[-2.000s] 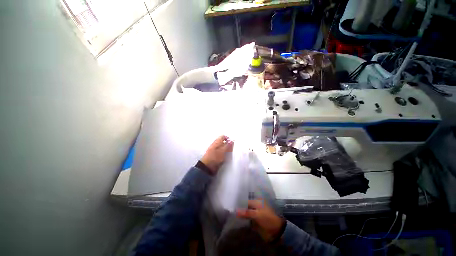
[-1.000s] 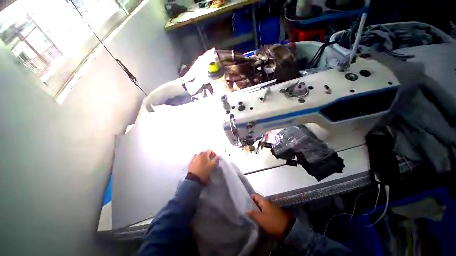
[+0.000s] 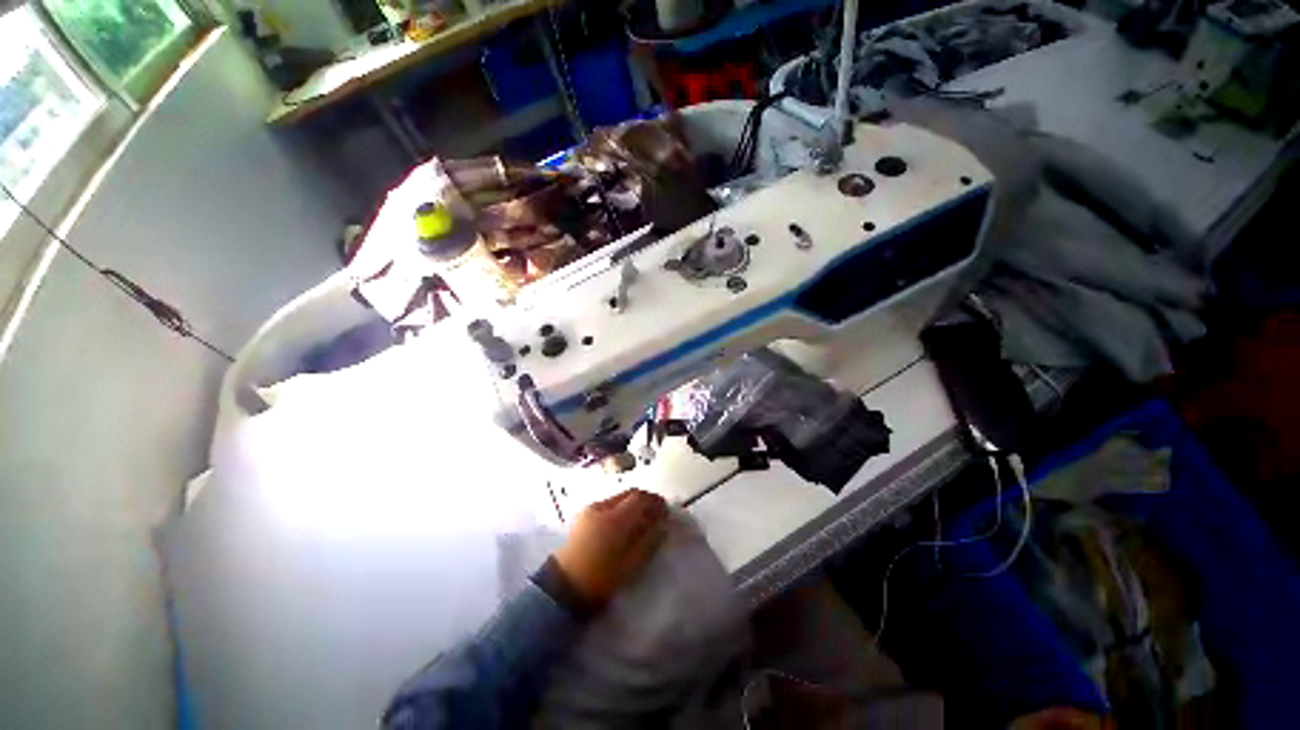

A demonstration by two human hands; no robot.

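My left hand point(image 3: 613, 545) is closed on a light grey fabric piece point(image 3: 663, 620) at the table's front edge, just below the machine's needle area. The fabric hangs down over the edge towards me. My right hand point(image 3: 1058, 719) is only a small blurred part at the bottom edge, right of centre; what it holds is hidden. The white sewing machine point(image 3: 741, 292) with a blue stripe stands behind my left hand. The presser foot area point(image 3: 616, 459) is small and partly washed out by the lamp.
A clear plastic bag with dark contents point(image 3: 777, 414) lies under the machine arm. A black smartphone point(image 3: 979, 385) with white cables is at the right table edge. A large pale panel point(image 3: 314, 613) lies left. Camouflage fabric point(image 3: 535, 235) and grey cloth point(image 3: 1084, 271) are behind and right.
The view has turned to the right. My right hand has let go of the fabric and moved away to the lower right. My left hand stays on the fabric, now nearer the needle area.
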